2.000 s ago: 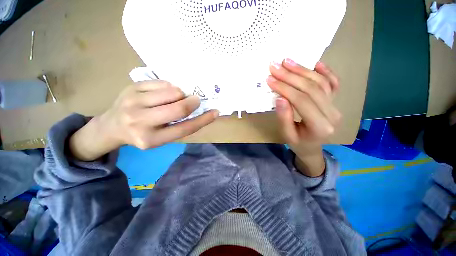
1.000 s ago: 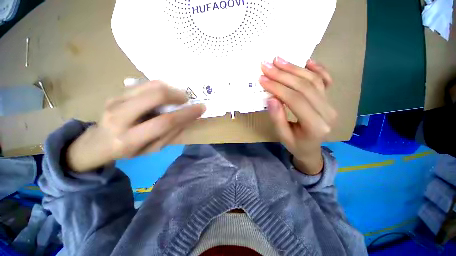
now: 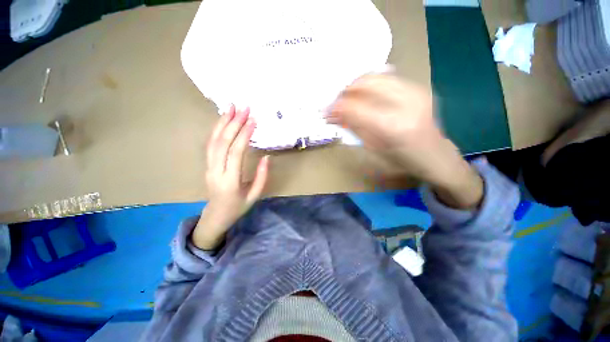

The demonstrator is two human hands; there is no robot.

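Observation:
The white housing (image 3: 294,73) lies face up on the brown cardboard, its faint lettering near the middle and a small dark icon near its front edge. My left hand (image 3: 231,157) rests its fingertips on the housing's front left corner, thumb apart and off the edge. My right hand (image 3: 384,113) is blurred over the front right part, fingers bent together. A small white piece, looking like the cloth (image 3: 351,137), sticks out below its fingers. The blur hides the exact hold.
At left are a translucent bottle (image 3: 27,142) and cotton swabs (image 3: 61,137). A green strip (image 3: 468,80) runs at right, with a crumpled white wipe (image 3: 515,47) and a housing stack (image 3: 588,57) beyond. Another person's dark sleeve (image 3: 568,174) is at the right edge.
The housing appears smaller and farther from the camera. My left hand has moved right, onto its front left corner, with no cloth visible there. My right hand has turned inward, with white material at its fingers.

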